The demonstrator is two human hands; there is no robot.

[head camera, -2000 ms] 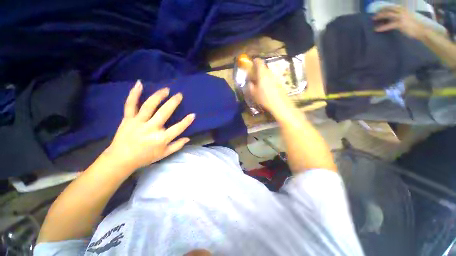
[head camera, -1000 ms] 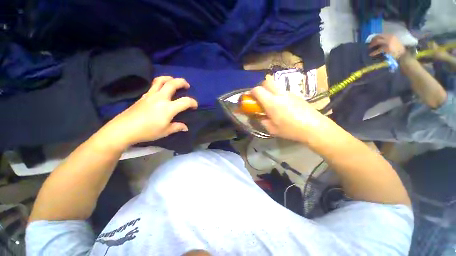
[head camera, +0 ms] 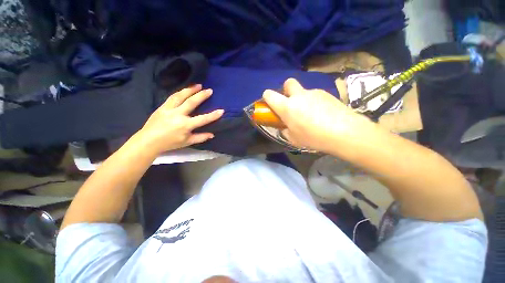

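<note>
A blue garment piece (head camera: pixel 235 88) lies across the narrow work surface in front of me, joined at its left to dark grey cloth (head camera: pixel 83 110) with an open, rolled end. My left hand (head camera: pixel 180 120) lies flat with fingers spread at the edge between the blue and dark cloth. My right hand (head camera: pixel 302 113) is closed around the orange handle of the iron (head camera: pixel 267 115). The iron's pointed silver tip faces left, at the near edge of the blue cloth, just right of my left fingertips. My hand hides part of the iron.
A large navy garment pile (head camera: pixel 232 25) is behind the work. At right is a tan board (head camera: pixel 407 108) with a pale metal-like rest (head camera: pixel 362 91). A yellow-green hose (head camera: pixel 412 71) runs right from the iron. A pale table edge (head camera: pixel 83 157) shows below. Dark cloth is at far right.
The iron has come off the rest at right and moved left onto the garment, held in my right hand. The dark cloth end now lies farther right over the blue. The view has shifted.
</note>
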